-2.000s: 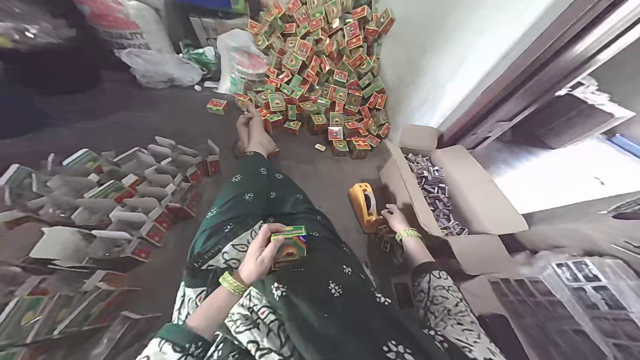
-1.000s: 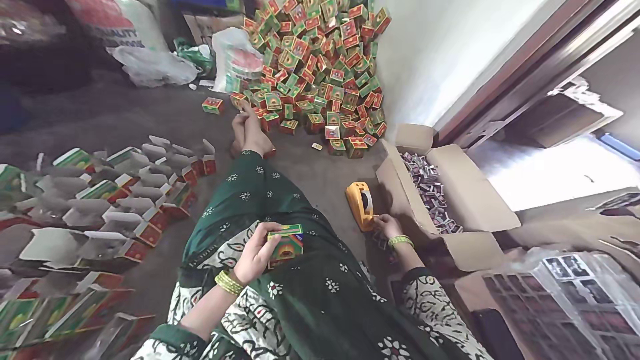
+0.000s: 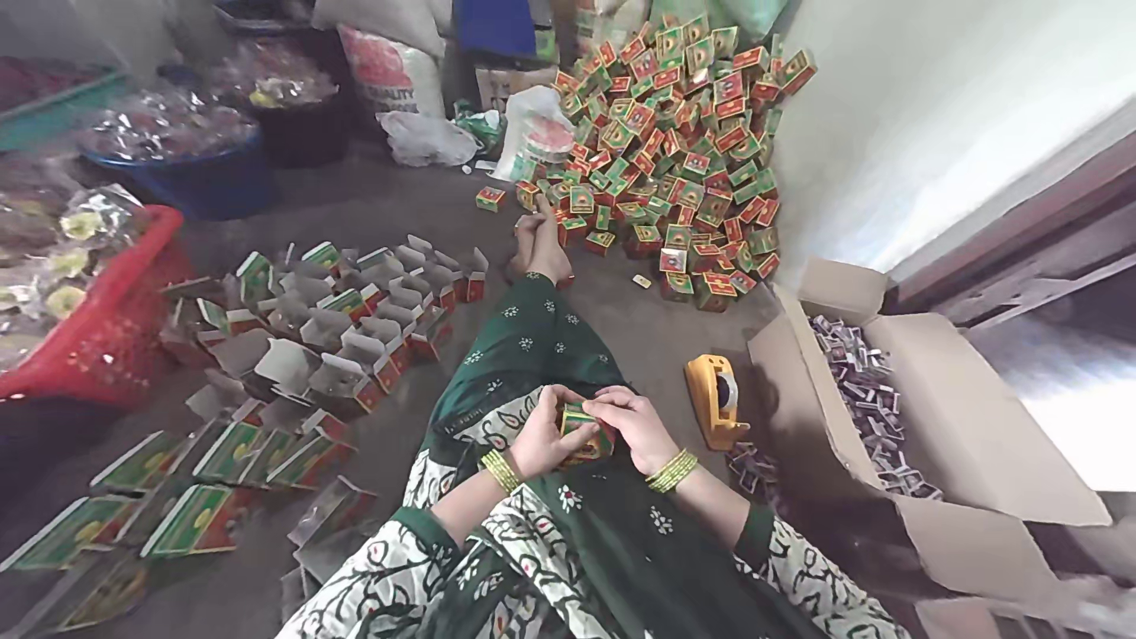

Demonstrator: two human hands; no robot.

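A small green and red printed carton point(image 3: 586, 437) rests on my lap between both hands. My left hand point(image 3: 550, 435) grips its left side. My right hand point(image 3: 632, 426) is at its top right edge, with the fingers closed on it. To the right on the floor lies a yellow tape dispenser point(image 3: 710, 404) with a roll in it. Beside it is a little pile of small dark packets point(image 3: 753, 469). An open cardboard box point(image 3: 812, 417) farther right holds many more small packets point(image 3: 865, 390).
Rows of open-topped cartons point(image 3: 355, 328) stand to the left, with flattened cartons point(image 3: 213, 453) nearer. A large heap of closed cartons point(image 3: 683, 160) lies past my feet against the wall. A red tub point(image 3: 115, 328) and a blue tub point(image 3: 195, 177) hold wrapped items.
My right hand has come from beside the tape dispenser to the carton on my lap. My left hand still holds the carton. The view has shifted to the left.
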